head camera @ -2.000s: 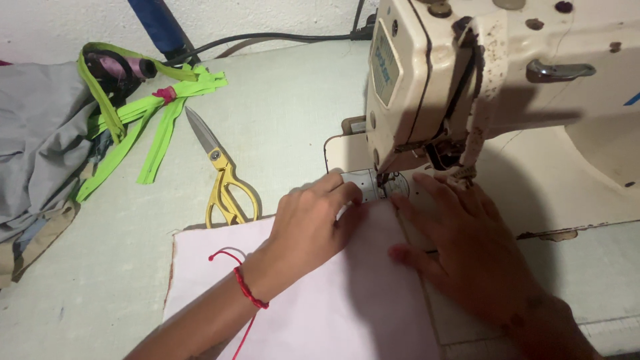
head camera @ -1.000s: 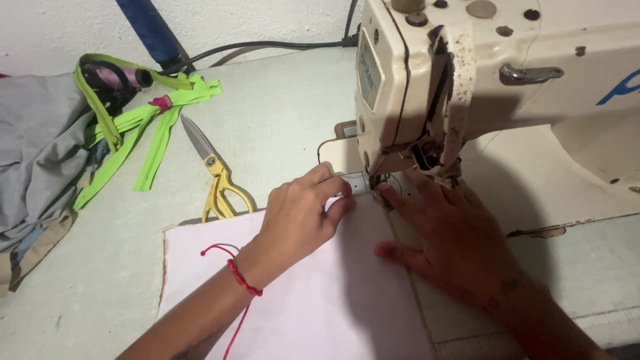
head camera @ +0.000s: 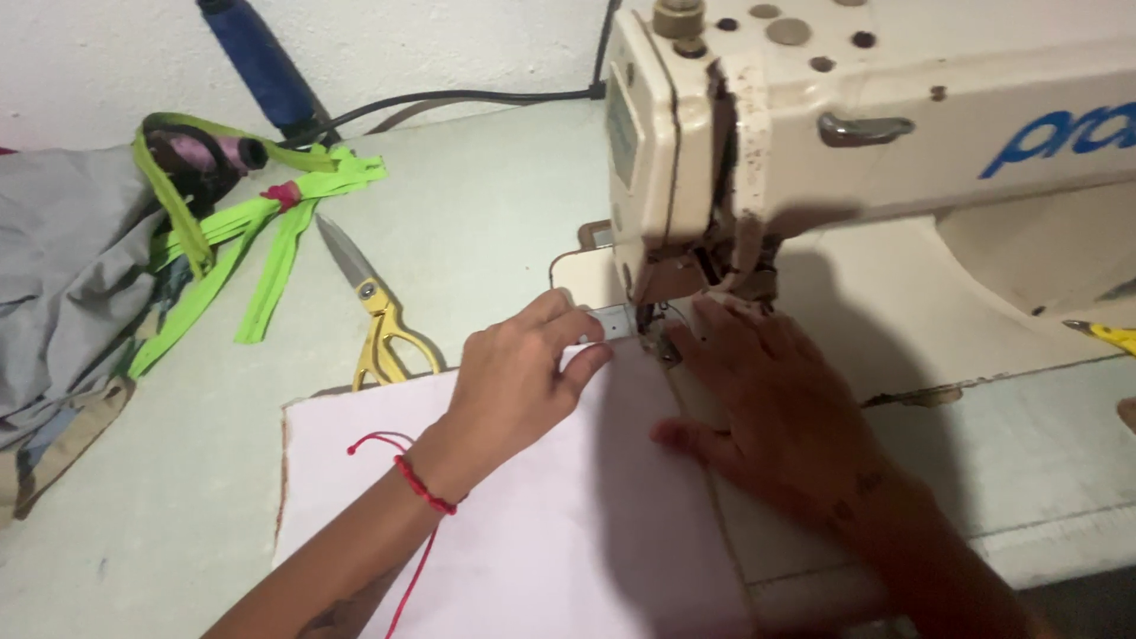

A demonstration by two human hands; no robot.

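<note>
A pale lilac-white piece of fabric (head camera: 532, 532) lies flat on the table, its top right corner at the presser foot (head camera: 658, 342) of a cream sewing machine (head camera: 674, 160). My left hand (head camera: 524, 373), a red cord bracelet at its wrist, pinches the fabric's top edge between thumb and bent fingers, left of the foot. My right hand (head camera: 763, 399) lies spread beside the foot, fingertips near the needle area and thumb at the fabric's right edge. Gold-handled scissors (head camera: 377, 311) rest beyond the fabric, their handle loops partly covered by its edge.
Neon green zippers (head camera: 266, 222) tied together lie at the left, near a pink thread spool (head camera: 200, 153) and grey cloth (head camera: 62, 266). A blue thread cone (head camera: 266, 71) leans by the wall, near a black cable (head camera: 461, 95). A yellow pointed tool (head camera: 1105, 335) lies at the right.
The view has shifted slightly. Both hands stay at the presser foot; no other plain change shows.
</note>
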